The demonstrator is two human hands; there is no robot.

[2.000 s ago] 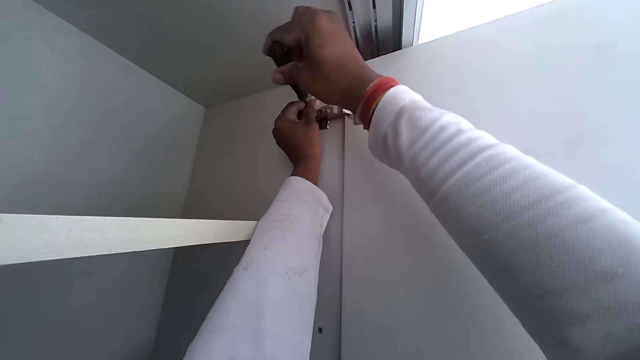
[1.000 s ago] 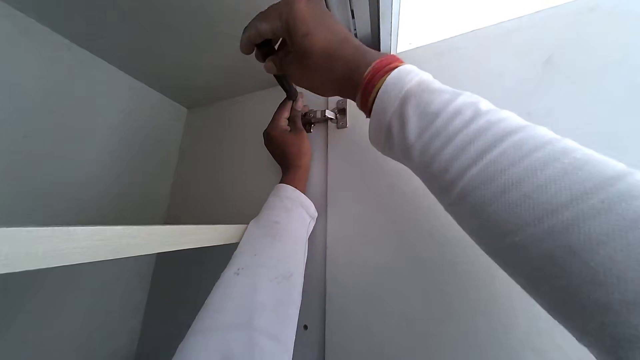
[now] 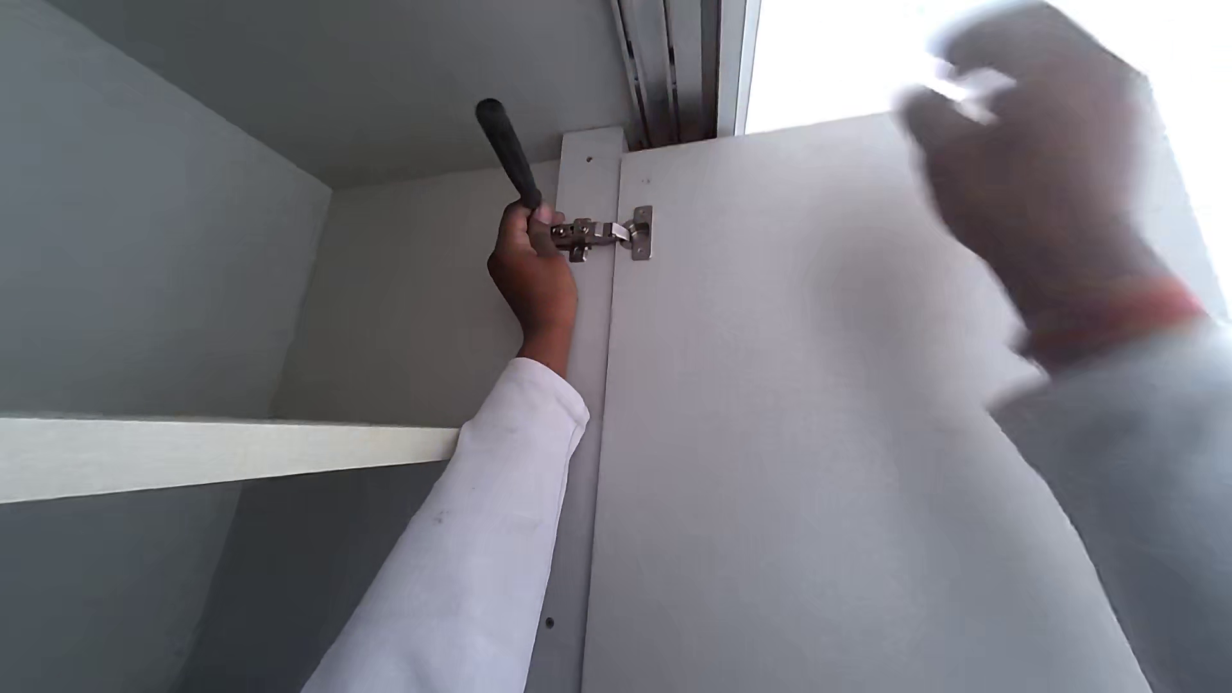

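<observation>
My left hand [image 3: 535, 271] is closed around the lower end of a tool with a black handle [image 3: 506, 149], probably a screwdriver; its tip is hidden. The handle points up and to the left. Right beside those fingers is a metal concealed cabinet hinge [image 3: 597, 234], which joins the cabinet's side strip to the door [image 3: 751, 404]. My right hand [image 3: 1030, 144], blurred, is raised in front of the door's upper right part, away from the tool, with thumb and fingers apart and nothing seen between them.
A shelf with a pale front edge [image 3: 231, 450] crosses the cabinet at the left. Metal channels [image 3: 674, 72] run along the top near the door. A hole or screw [image 3: 550, 623] shows low on the side strip [image 3: 568, 539].
My right hand has let go of the black handle and moved right, away from the hinge. My left hand stays by the hinge with the tool.
</observation>
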